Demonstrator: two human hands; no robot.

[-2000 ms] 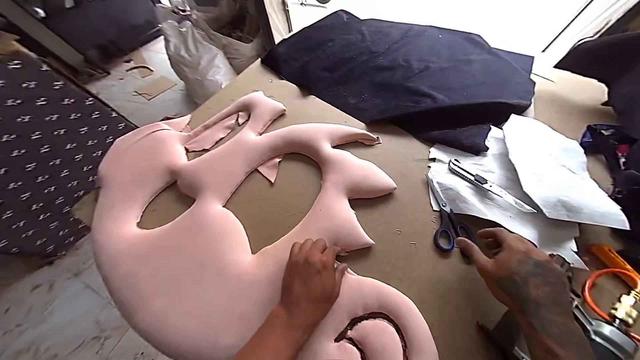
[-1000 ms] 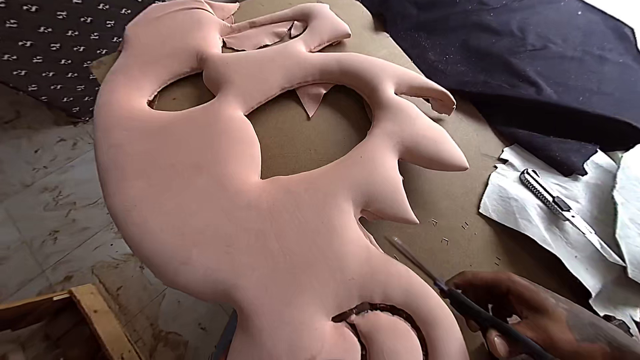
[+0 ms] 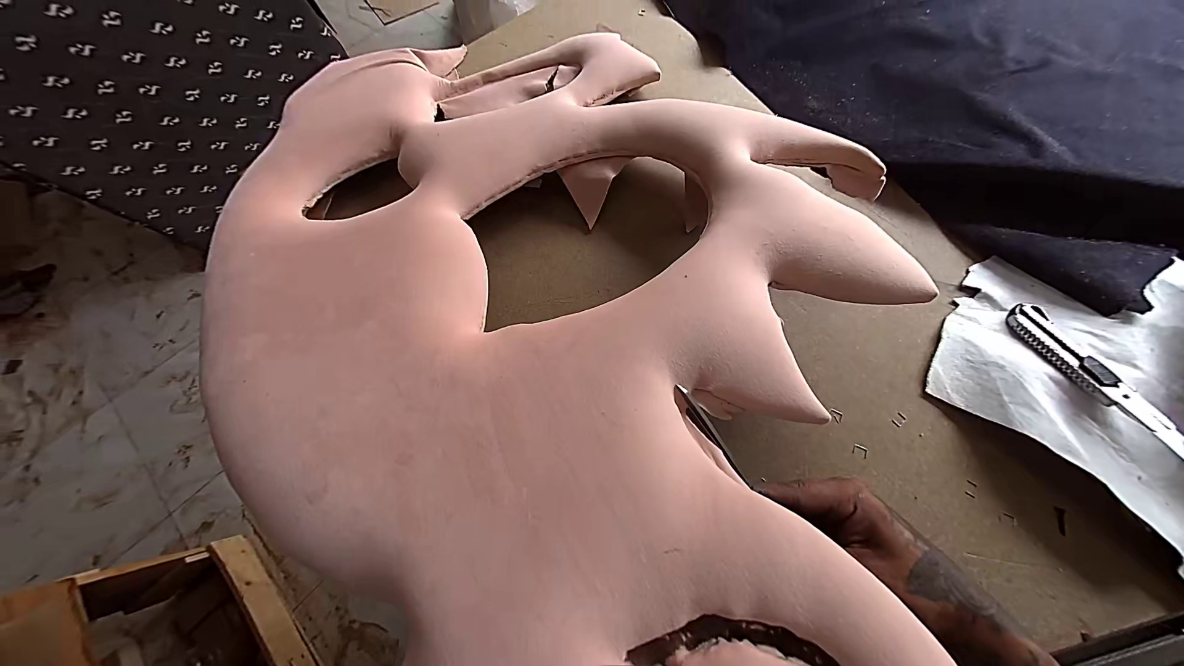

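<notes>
A large padded panel covered in pink fabric [image 3: 555,388], with curved cutouts and pointed lobes, fills the middle of the view. At its right edge, partly beneath it, is my right hand [image 3: 846,523], shut on scissors whose blades [image 3: 708,430] reach into the notch below the lowest point. The scissors' handles are hidden behind the panel. A loose triangular flap of pink fabric [image 3: 590,190] hangs in the large cutout. My left hand is out of view.
A utility knife [image 3: 1082,365] lies on white fabric [image 3: 980,370] at the right. Dark cloth [image 3: 925,83] covers the back right of the brown board [image 3: 814,370], where loose staples [image 3: 860,450] are scattered. A wooden frame [image 3: 254,592] stands at lower left; patterned black fabric [image 3: 139,102] hangs at upper left.
My right hand has picked up the scissors from the board and brought them to the panel's notch. My left hand, on the panel two seconds ago, has gone from view. The view has moved closer.
</notes>
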